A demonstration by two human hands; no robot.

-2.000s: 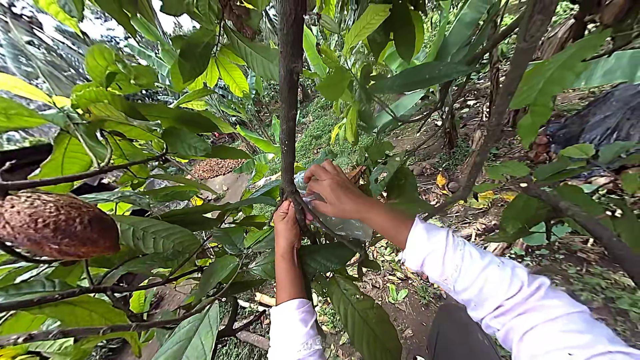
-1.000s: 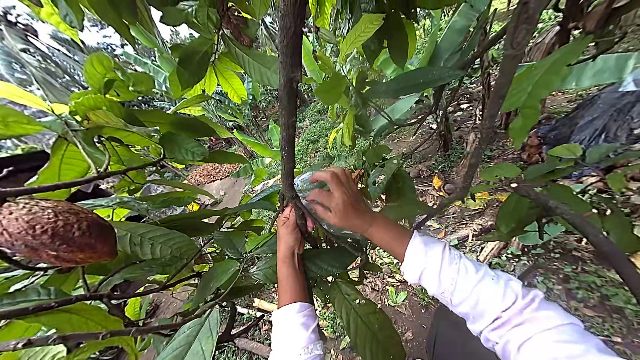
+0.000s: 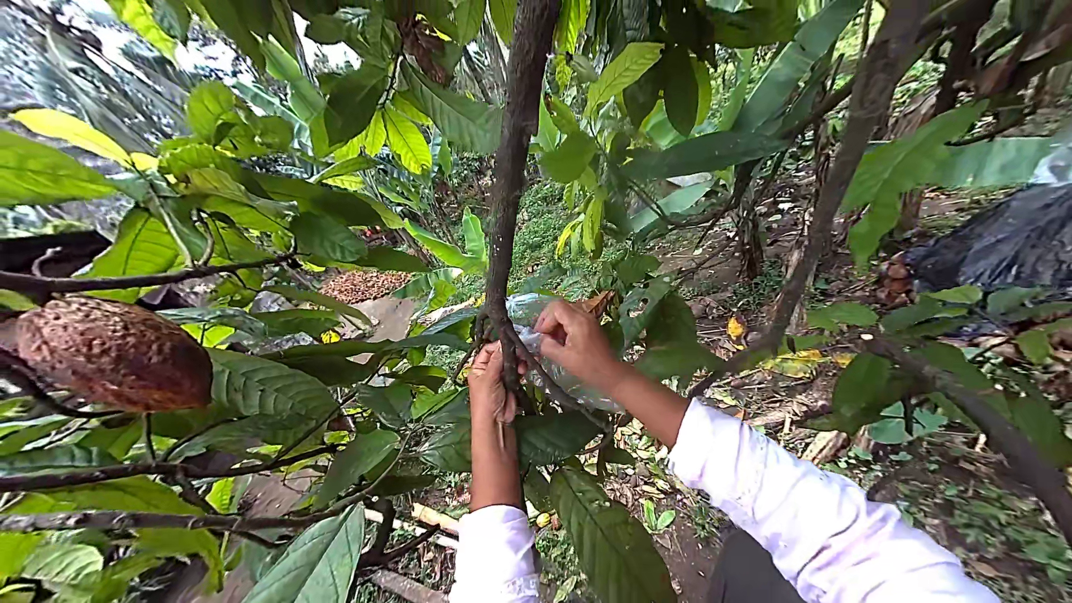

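Observation:
My left hand (image 3: 492,381) is closed around a thin part of the cacao tree's stem, just below a fork in the branch (image 3: 507,184). To its right, my right hand (image 3: 576,339) has its fingers bent and pinched at the clear plastic bag (image 3: 529,308), which lies behind the fork and hangs down behind a side twig. What is between my left fingertips is too small to tell. A reddish-brown, rough cacao pod (image 3: 113,353) hangs at the far left, apart from both hands.
Bare branches cross at lower left (image 3: 151,521) and on the right (image 3: 825,209). Large green leaves (image 3: 611,532) surround my forearms. Behind are a brown heap (image 3: 364,286) on the ground and dark plastic sheeting (image 3: 997,243) at right.
My right hand has drawn slightly away from the stem, its fingers more tightly bent. My left hand stays at the stem below the fork.

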